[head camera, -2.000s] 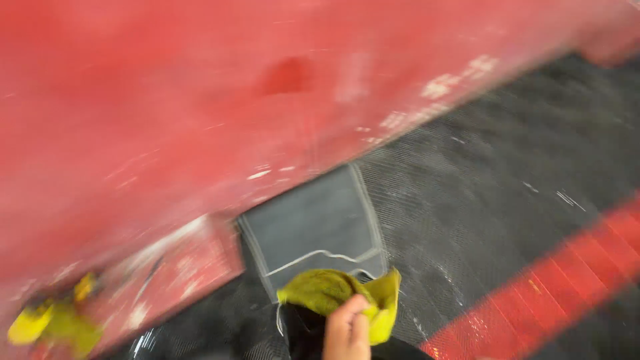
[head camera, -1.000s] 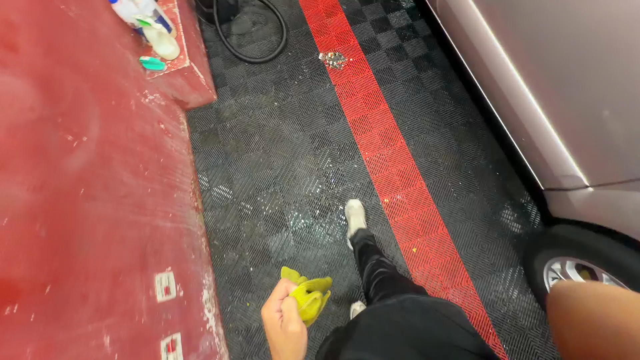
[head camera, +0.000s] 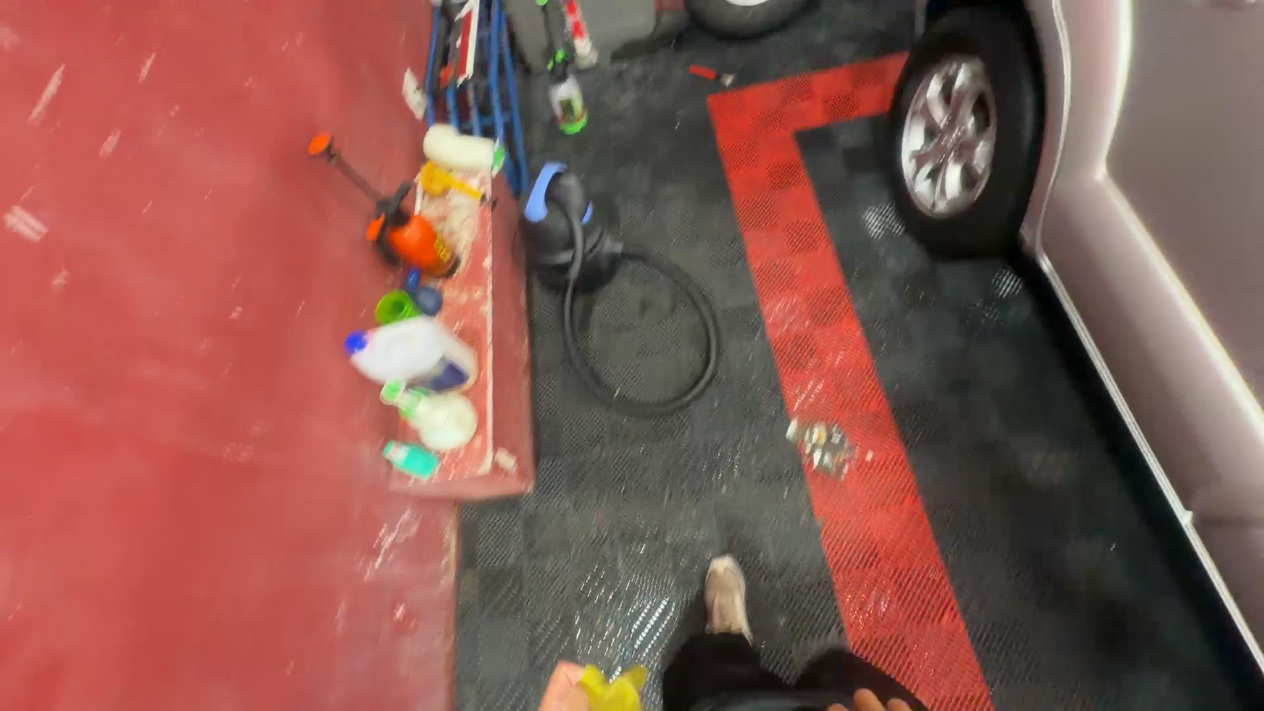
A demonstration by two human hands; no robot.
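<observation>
At the bottom edge, my left hand is closed on a yellow cloth, held low and left of my legs. My right hand shows only as a few fingertips at the bottom edge, in front of my dark clothing; whether it holds anything is hidden. One light-coloured shoe stands on the black floor tiles between the red wall and the red floor stripe.
A red ledge bears an orange pump sprayer, a white jug and several bottles. Beside it, a vacuum cleaner trails a looped black hose. Debris lies on the red stripe. A car stands at right.
The view has swung forward along the floor, bringing the ledge and vacuum cleaner nearer. The yellow cloth stays in my left hand. My right hand has come from the right to beside my legs.
</observation>
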